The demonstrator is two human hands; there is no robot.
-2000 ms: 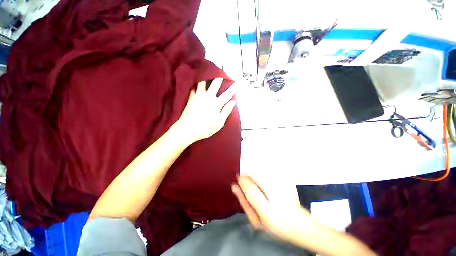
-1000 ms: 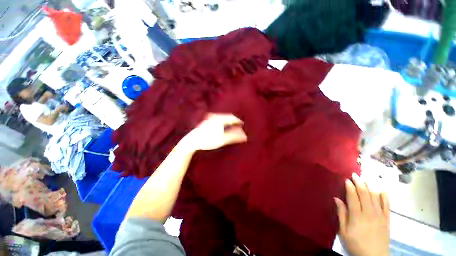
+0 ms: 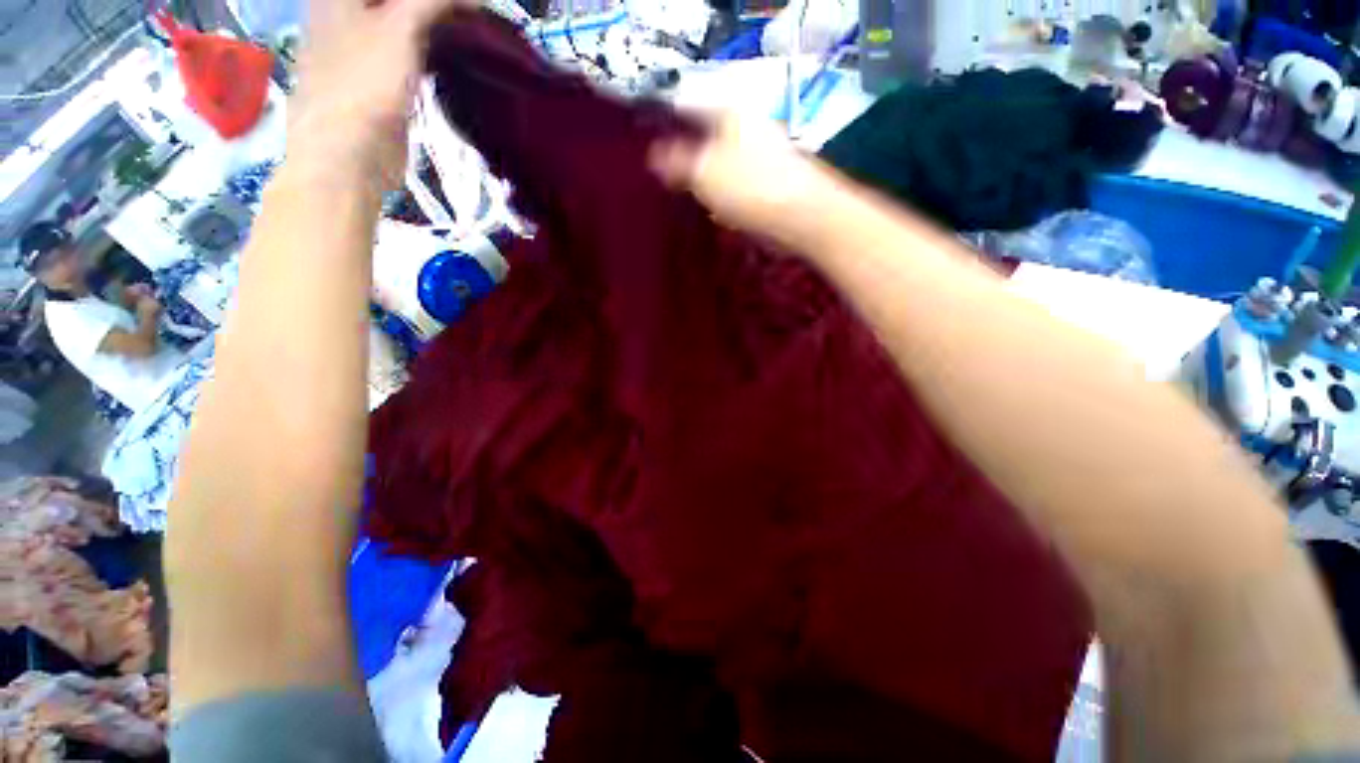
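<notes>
A large dark red garment piece point(image 3: 776, 492) hangs and bunches down the middle of the view, with one part lifted up towards the top left. My left hand point(image 3: 381, 38) is at the top edge of the view, partly cut off, and grips the raised end of the cloth. My right hand point(image 3: 731, 172) grips the cloth's upper edge a little lower and to the right; its fingers are blurred. The lower cloth lies in heavy folds over the work area and hides what is under it.
The sewing machine head point(image 3: 1290, 373) is at the right edge. A dark green cloth heap point(image 3: 970, 149) and a blue crate point(image 3: 1208, 239) are behind. A blue crate point(image 3: 391, 596) shows at lower left. A seated person point(image 3: 97, 321) and peach cloth pieces point(image 3: 67, 581) are at far left.
Both hands have moved up and to the left and now hold part of the red cloth raised. Earlier they lay on the spread cloth. The view has turned left, away from the phone and scissors.
</notes>
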